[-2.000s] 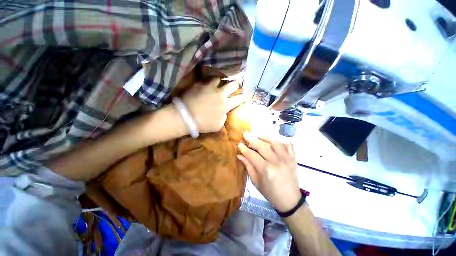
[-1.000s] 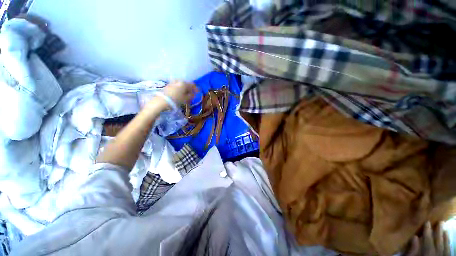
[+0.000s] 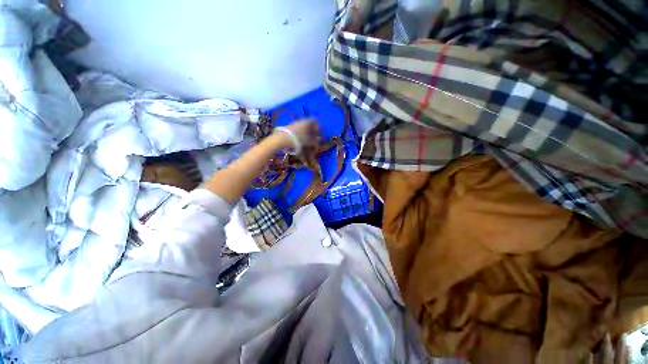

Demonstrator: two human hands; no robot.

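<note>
My left hand (image 3: 307, 139) reaches into the blue bin (image 3: 348, 200), among narrow brown strips (image 3: 312, 186). The hand is blurred, and whether it grips a strip cannot be told. Rust-brown lining (image 3: 490, 249) lies wrinkled at the right, below the plaid shell fabric (image 3: 455, 89), which runs across the upper right. My right hand (image 3: 612, 352) shows only as blurred fingers at the bottom right edge, by the lining; the rest is cut off.
Puffy white padded layers (image 3: 106, 142) are heaped at the left. A pale white surface (image 3: 206, 50) lies at the upper middle. A small plaid piece (image 3: 266, 223) lies by my grey sleeve and lap. A bright patch shows in the lower right corner.
The view has swung left from the sewing machine to the bin. My left hand has left the lining near the needle and moved over the bin, then a little further into the strips.
</note>
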